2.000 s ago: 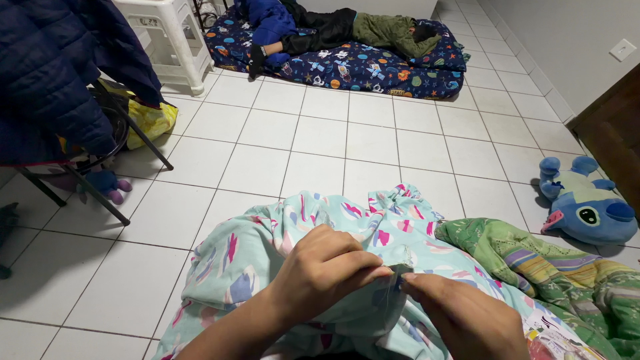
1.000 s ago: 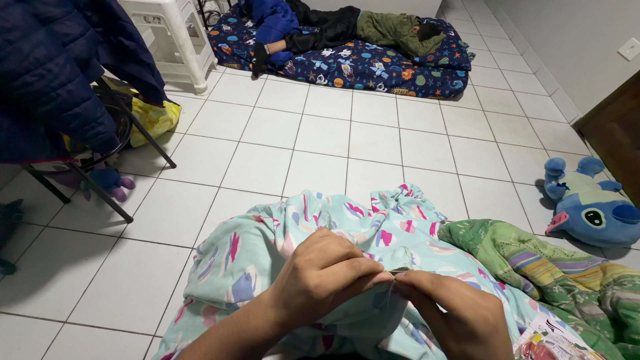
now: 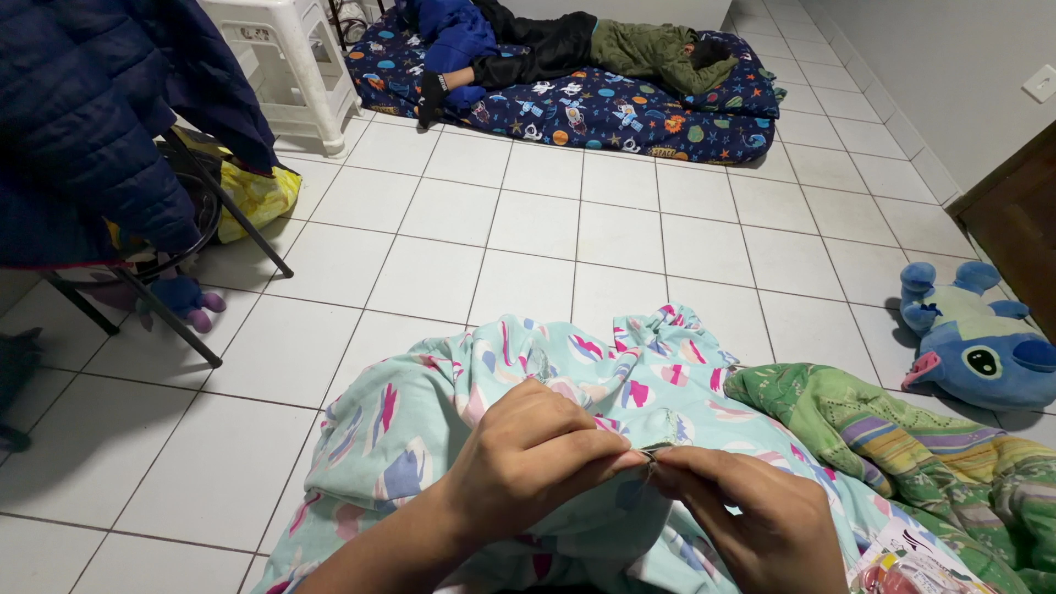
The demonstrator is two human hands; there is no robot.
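Observation:
A mint-green printed cloth (image 3: 412, 396) with pink and blue shapes lies spread over the lap. Above it, my left hand (image 3: 536, 454) pinches thin pale thread and a small bit of material between thumb and forefinger. My right hand (image 3: 742, 503) pinches at the same spot from the other side, its fingertips almost touching the left ones. Thin thread (image 3: 650, 462) shows between the fingertips. The small piece there is mostly covered by the fingers, so its kind cannot be told. A printed packet (image 3: 907, 565) lies on the cloth beside my right hand.
A green patterned blanket (image 3: 874, 429) lies at the right, near a blue plush toy (image 3: 973, 346). Ahead, a person (image 3: 577, 45) lies on a space-print mattress (image 3: 643, 124). A white plastic stool (image 3: 285, 74) and a chair draped with a navy jacket (image 3: 91, 124) are at left.
A dark blue bit seen at my right fingertips two seconds ago is no longer visible. Both hands stay close together over the cloth, with thread now showing between the fingertips.

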